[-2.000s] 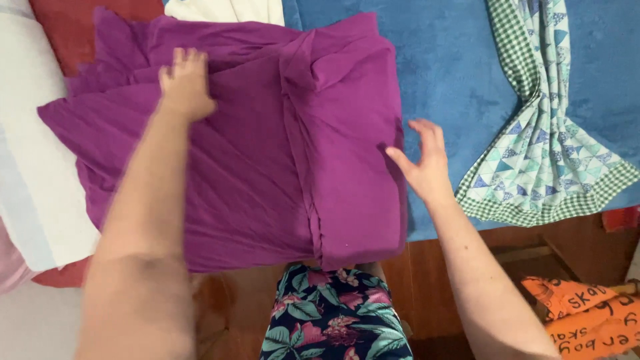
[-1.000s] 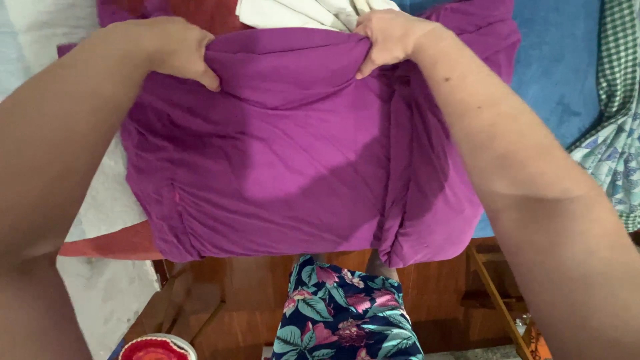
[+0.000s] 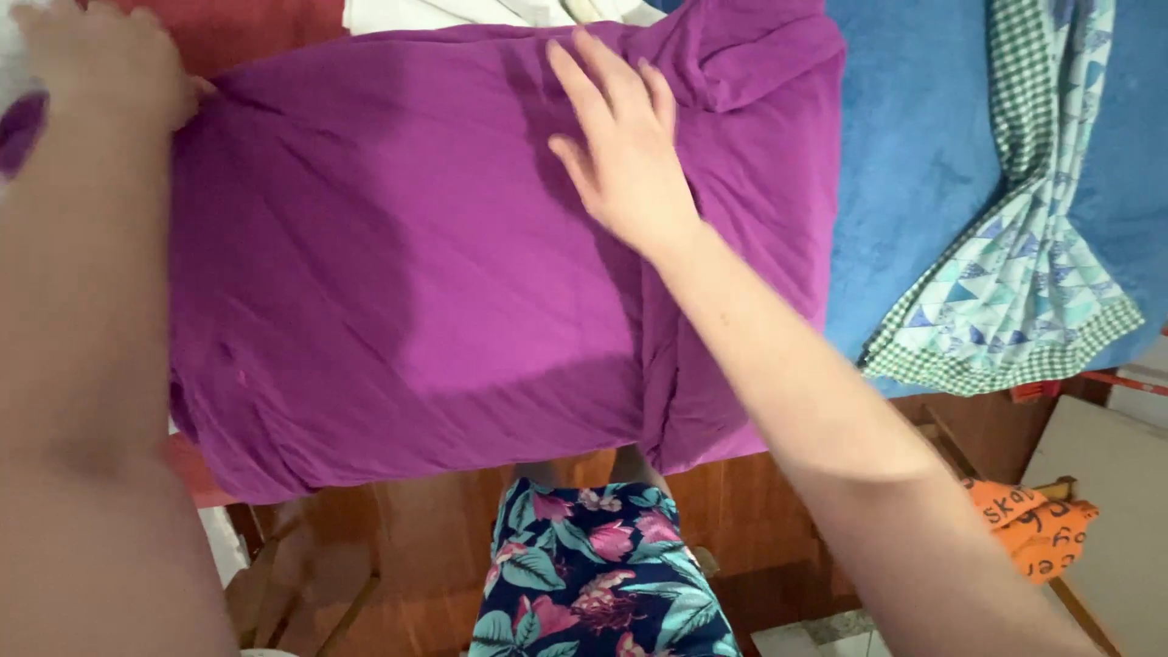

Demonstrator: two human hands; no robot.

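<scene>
A purple cloth [image 3: 474, 301] lies folded in layers across the near edge of the padded surface, wrinkled at its right side. My right hand [image 3: 625, 151] is over the upper right part of it, palm down with the fingers apart. At the far upper left is my left hand [image 3: 114, 68], by the cloth's top left corner. Its fingertips are partly hidden, so I cannot tell whether they grip the fabric. My left forearm covers the cloth's left side.
A blue blanket [image 3: 912, 182] spreads at the right, bearing a patterned cloth with a green checked border [image 3: 1004, 301]. White fabric [image 3: 438, 13] and red fabric [image 3: 265, 41] lie behind. Orange printed fabric [image 3: 1036, 529] hangs low at the right, above a wooden floor [image 3: 392, 566].
Both hands held the cloth's top edge one second ago. Since then my left hand has moved to the left, and my right hand has let go and opened flat over the cloth.
</scene>
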